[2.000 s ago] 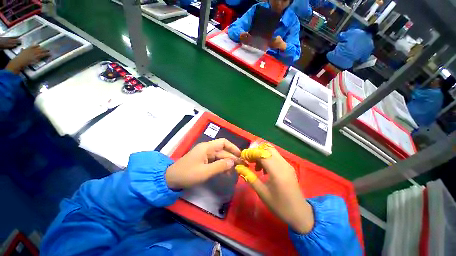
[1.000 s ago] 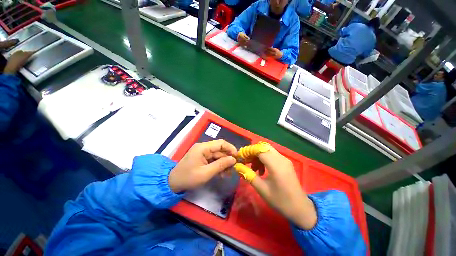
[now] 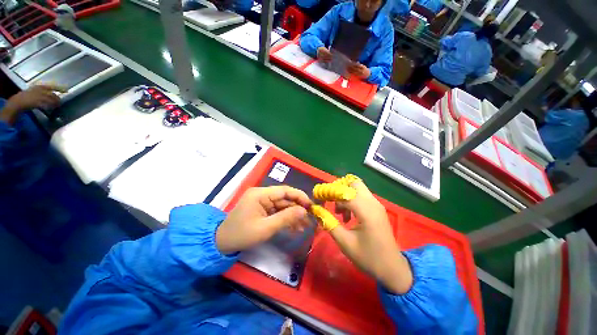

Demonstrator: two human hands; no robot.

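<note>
My left hand (image 3: 265, 219), bare, has thumb and fingertips pinched together above a dark tablet computer (image 3: 271, 262). My right hand (image 3: 357, 226) wears ribbed yellow finger cots (image 3: 335, 191) and meets the left fingertips. Both pinch a thin clear film (image 3: 310, 209), faint and mostly hidden by the fingers; its extent is unclear. The tablet lies in the left pocket of a red foam tray (image 3: 432, 242), with a white barcode label (image 3: 279, 171) at its far end. My hands hide its middle.
White sheets (image 3: 190, 163) lie left of the tray. A white tray of tablets (image 3: 404, 147) stands across the green belt (image 3: 294, 121). Stacked trays (image 3: 540, 281) are at the right. Grey posts (image 3: 180, 52) cross the belt. A person (image 3: 350, 39) works opposite; another's hand (image 3: 39, 97) is at left.
My fingertips stay together; the right fingers have shifted slightly and the index finger cot sits a little higher. At far left, the other person's hand has moved off the tablets towards the tray's near edge.
</note>
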